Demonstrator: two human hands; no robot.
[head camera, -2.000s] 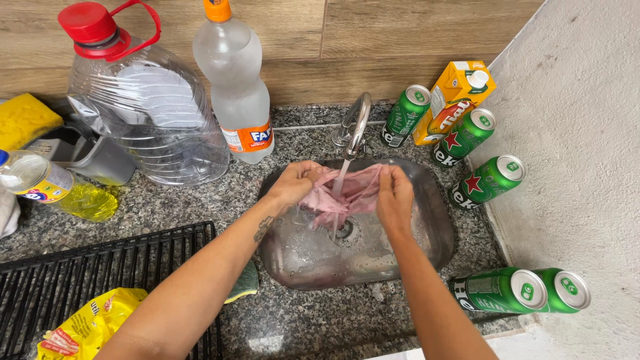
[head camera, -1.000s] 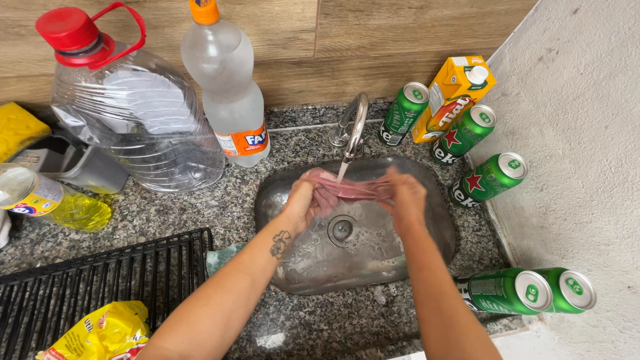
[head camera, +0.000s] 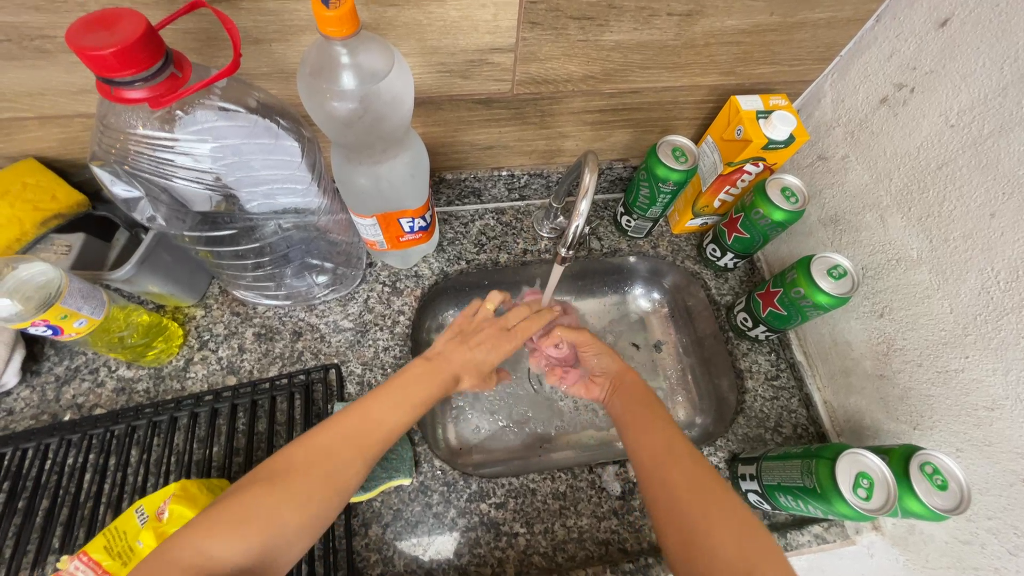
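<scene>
Water runs from the curved chrome faucet (head camera: 578, 210) onto a bunched, wet pink cloth (head camera: 555, 349) above the stainless steel sink (head camera: 480, 448). My right hand (head camera: 588, 364) is closed around the cloth from the right and below. Over its upper left side lies my left hand (head camera: 488, 340), palm down with fingers extended, touching the cloth beneath the stream. The left palm is hidden, so whether it also grips the cloth does not show. Part of the sink drain is hidden behind the hands.
Several green Heineken cans (head camera: 792, 296) and a yellow juice carton (head camera: 736, 164) stand right of the sink. A Fanta bottle (head camera: 376, 160) and a large clear jug (head camera: 232, 184) stand behind left. A black rack (head camera: 272, 408), a green sponge (head camera: 388, 472) and yellow dish soap (head camera: 104, 320) are left.
The pink cloth was stretched between both hands and is now bunched in my right hand. My left hand has turned flat over it, and my hands have come together.
</scene>
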